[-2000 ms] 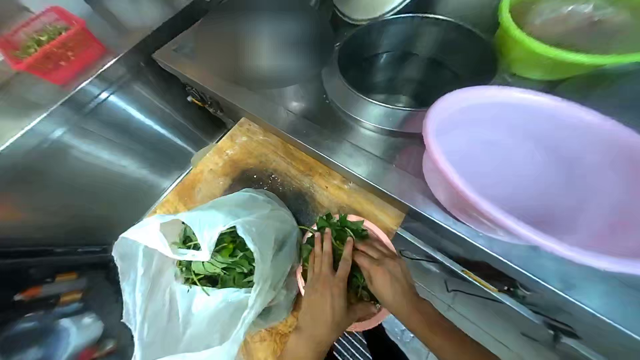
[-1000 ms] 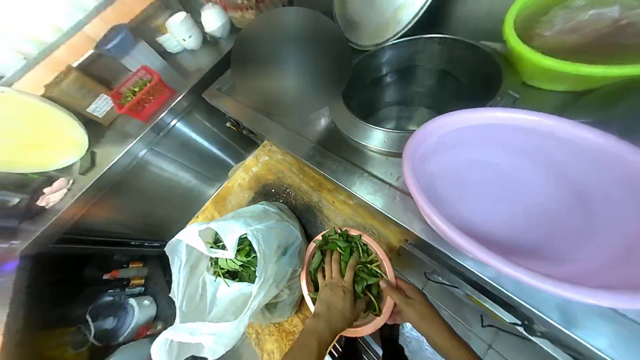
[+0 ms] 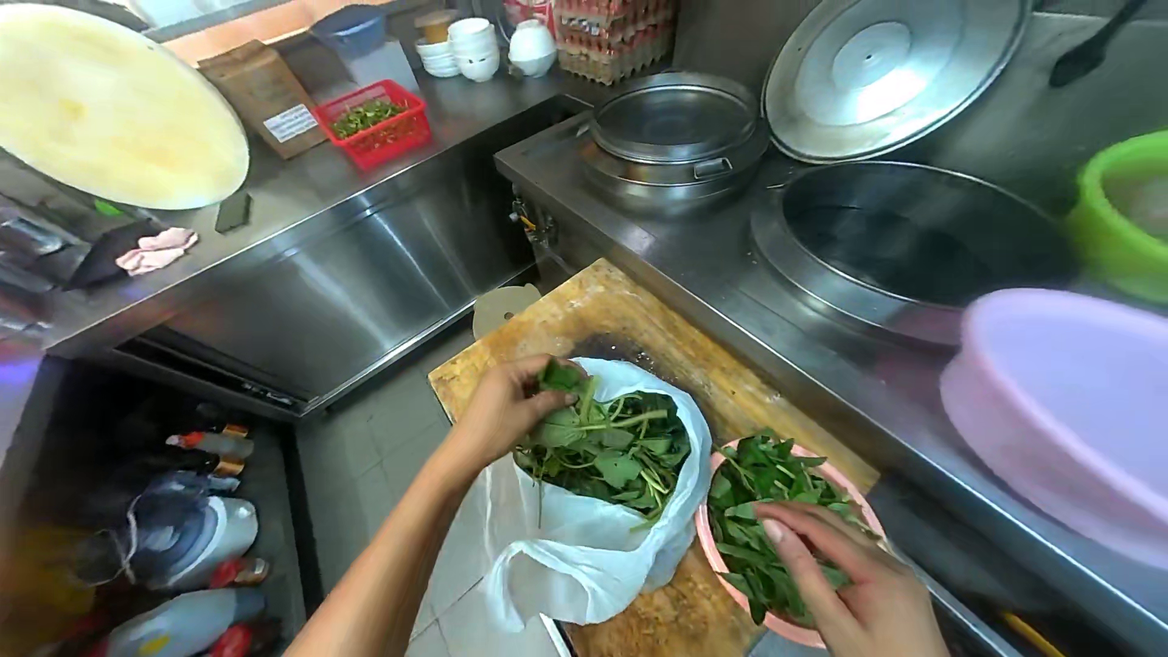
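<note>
A white plastic bag (image 3: 584, 561) of leafy greens stands with its mouth open on a worn wooden board (image 3: 557, 310). My left hand (image 3: 516, 406) pinches some leafy stems (image 3: 584, 415) at the bag's far left rim. To the right, a pink plastic basin (image 3: 871, 516) heaped with green leaves (image 3: 776, 484) sits against the bag. Over the basin's near right side is my right hand (image 3: 844, 570), thumb and forefinger close together at a leaf; whether it grips the leaf is unclear.
A steel counter on the right carries a lidded pot (image 3: 675, 137), a large open pot (image 3: 912, 246), a lilac basin (image 3: 1077, 411) and a green basin (image 3: 1127, 214). On the left counter are a red basket (image 3: 374, 123) and a round board (image 3: 119, 105). Bottles fill the lower left shelf.
Both hands were at the greens in the pink basin; my left hand has moved left to the bag. The bag's mouth is wider open. The view takes in more of the counters.
</note>
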